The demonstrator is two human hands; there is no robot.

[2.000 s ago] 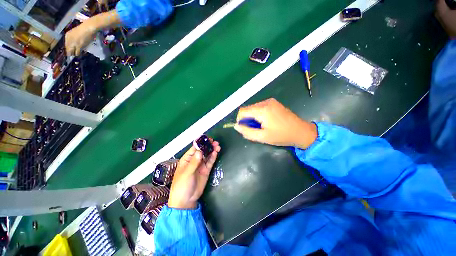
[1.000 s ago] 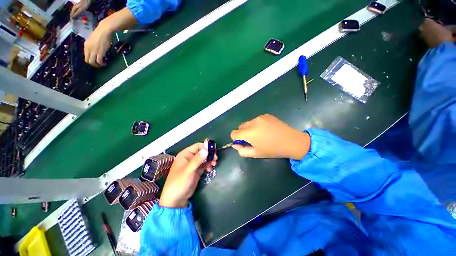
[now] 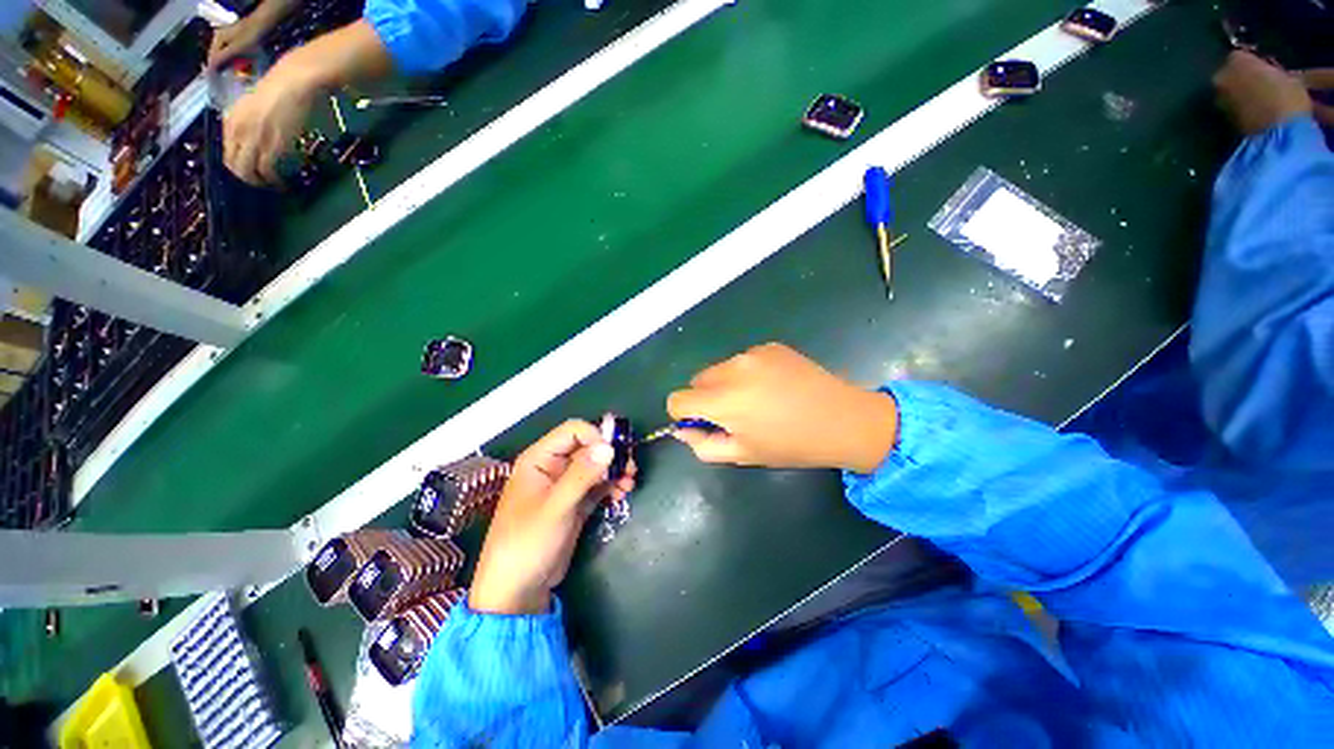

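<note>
My left hand (image 3: 539, 512) holds a small dark watch case (image 3: 622, 446) on edge between thumb and fingers. My right hand (image 3: 783, 413) grips a precision screwdriver (image 3: 699, 424) with a dark-blue handle. Its thin shaft points left, and its tip is at the side of the case; whether it touches a screw is too small to tell. A small heap of silvery specks (image 3: 615, 517) lies on the dark green mat just below the case, partly behind my left fingers.
Stacked watch housings (image 3: 410, 571) stand left of my left hand by the white rail (image 3: 702, 300). A blue-handled screwdriver (image 3: 879, 220) and a clear bag (image 3: 1017, 234) lie beyond my right hand. Watch cases lie on the belt (image 3: 585, 220) and rail. Other people's arms show top left and right.
Since two seconds ago, the case has turned on edge and the screwdriver tip has come to its side. Over the last second my hands barely moved, while watches on the belt shifted right.
</note>
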